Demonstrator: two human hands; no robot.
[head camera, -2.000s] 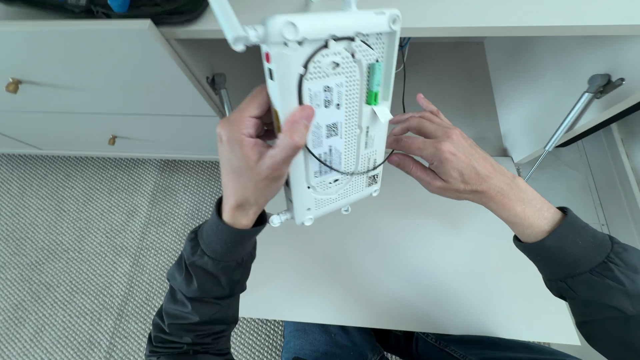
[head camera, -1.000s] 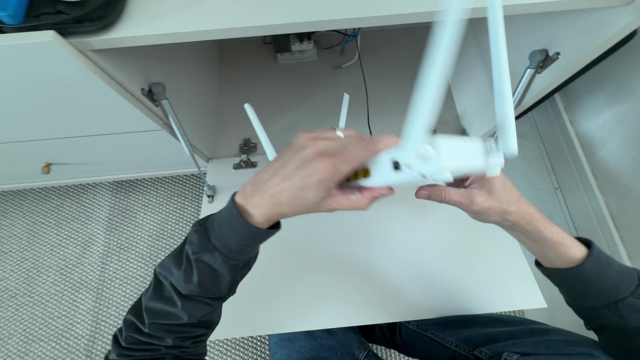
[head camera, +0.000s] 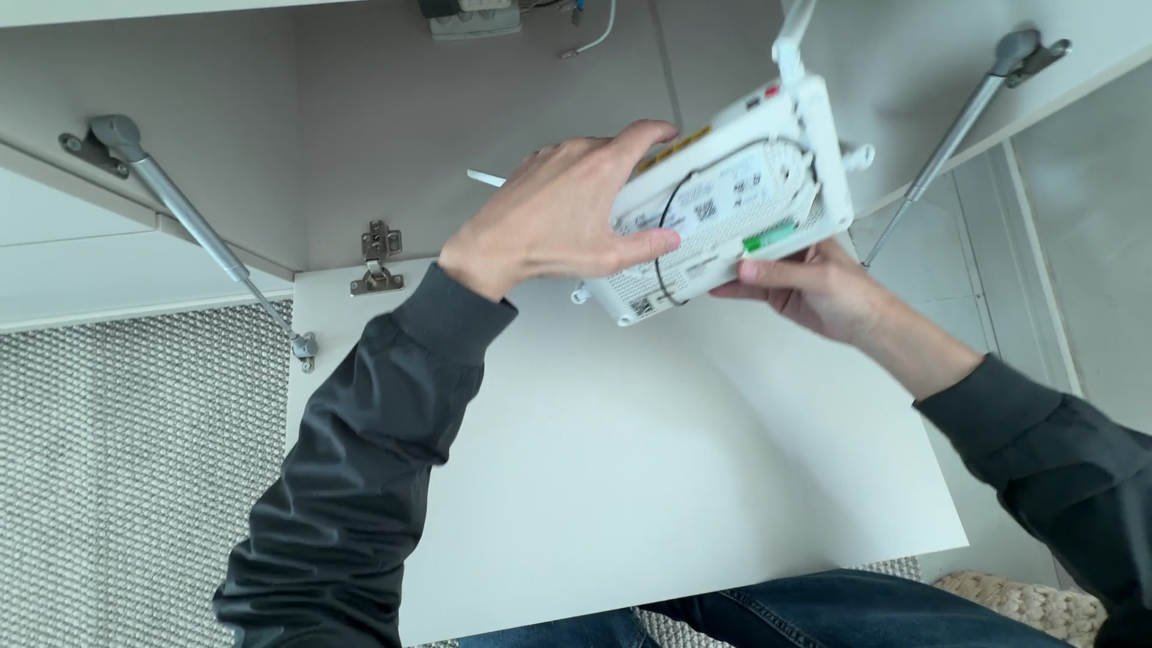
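A white Wi-Fi router (head camera: 720,202) is held tilted above the lowered cabinet door, its vented, labelled underside facing me. My left hand (head camera: 571,211) grips its left end, thumb on the underside and fingers over the edge with the yellow ports (head camera: 673,149). My right hand (head camera: 810,283) holds the lower right edge, thumb beside a green fiber connector (head camera: 769,236). A thin black cable (head camera: 664,216) loops across the underside. One antenna (head camera: 790,40) points up from the top corner; others are partly hidden.
The white flap door (head camera: 630,450) lies lowered, with a gas strut (head camera: 184,211) at left, another strut (head camera: 958,117) at right and a metal hinge (head camera: 376,261). Inside the cabinet are a power strip (head camera: 475,22) and a loose white cable (head camera: 601,38). A woven rug (head camera: 135,477) lies at left.
The router has turned from edge-on to showing its underside, and both hands have shifted on it. The view has moved nearer the cabinet.
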